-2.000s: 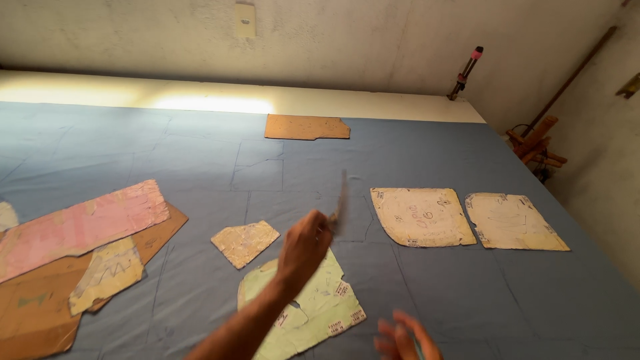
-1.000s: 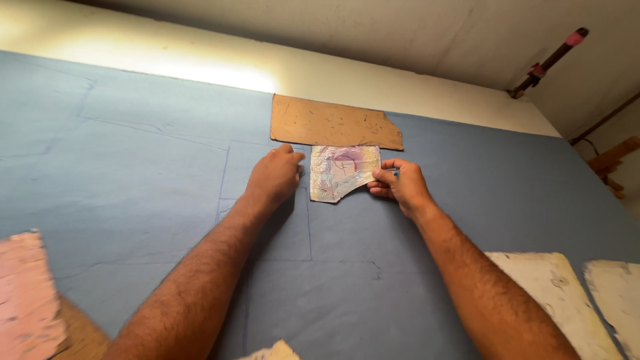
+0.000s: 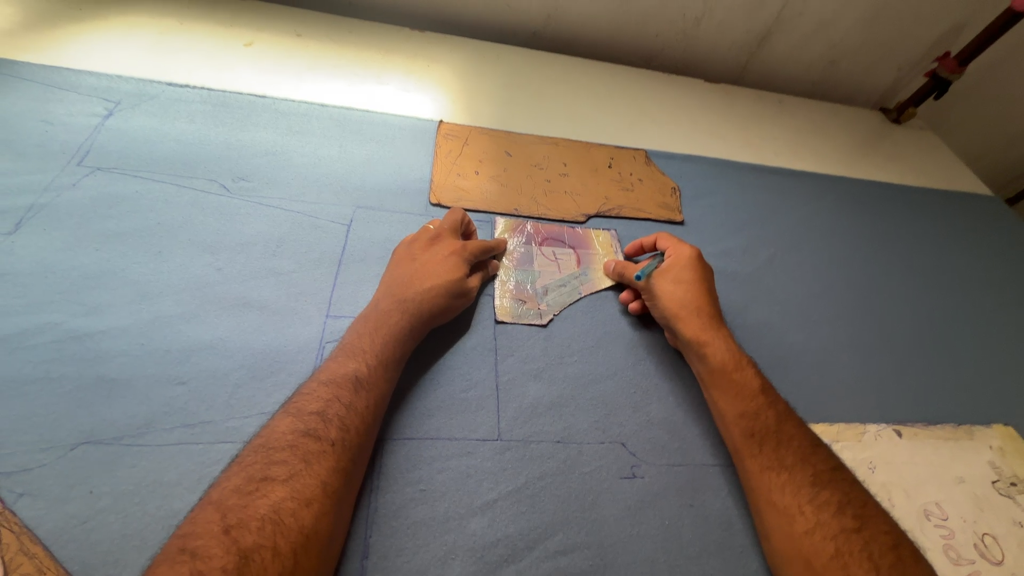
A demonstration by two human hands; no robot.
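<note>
A small tape-covered pattern piece (image 3: 552, 268) with a curved lower right edge lies on blue fabric (image 3: 560, 392), just below a brown cardboard pattern piece (image 3: 552, 172). At its left edge, the fingertips of my left hand (image 3: 440, 264) touch it; that hand wears a ring. My right hand (image 3: 672, 280) has its thumb on the piece's right edge and also holds a blue pen (image 3: 648, 267), its end showing between thumb and fingers. Drawn pen lines run over the fabric to the left and below.
A white pattern piece (image 3: 912, 480) with handwriting lies at the lower right, and part of a brown one (image 3: 24, 544) at the lower left. The pale table edge (image 3: 280, 60) runs along the back. A dark rod with pink wrapping (image 3: 952, 68) stands at the back right corner.
Two seconds ago my hands were apart over the lower pattern pieces; one second ago both were at the small piece below the brown cardboard, where they remain. The view has moved closer.
</note>
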